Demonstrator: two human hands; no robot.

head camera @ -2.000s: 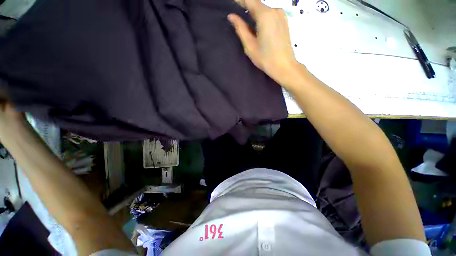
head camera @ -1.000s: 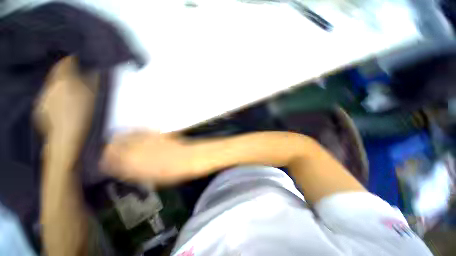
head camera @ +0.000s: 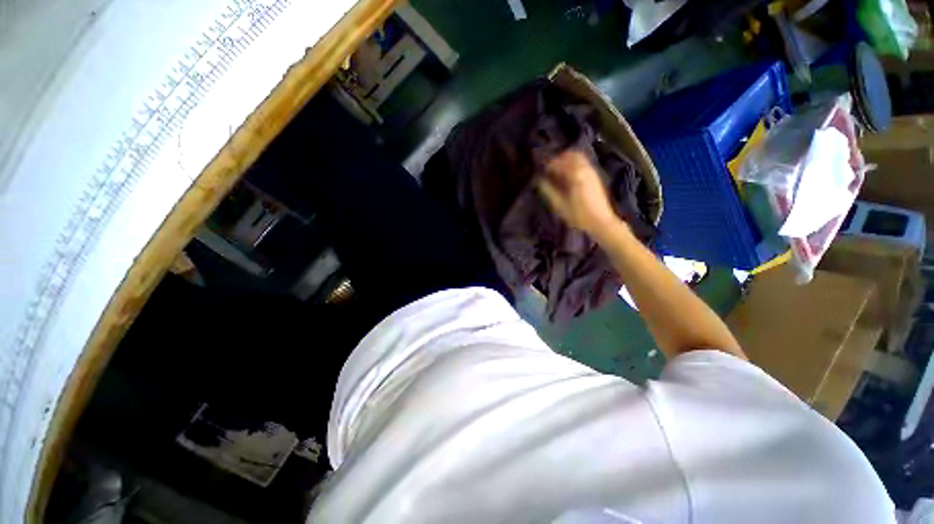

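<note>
A heap of dark purple-brown cloth (head camera: pixel 522 230) lies crumpled in a round container (head camera: pixel 633 138) beside my lap, on the right. My right hand (head camera: pixel 576 189) is over the heap, at its upper middle, with the fingers against the cloth. The hand is slightly blurred, so whether the fingers grip a piece cannot be told. My left hand is out of the picture.
The white table (head camera: pixel 113 113), with printed ruler marks and a wooden edge, curves along the left. A blue crate (head camera: pixel 707 164) stands right of the container. A plastic bag with white paper (head camera: pixel 819 189) and cardboard boxes (head camera: pixel 809 317) are further right. A pedal plate (head camera: pixel 241 445) is at lower left.
The view has turned right, away from the cloth on the table. My right hand has moved from the table cloth to the heap in the container. My left hand has gone out of view.
</note>
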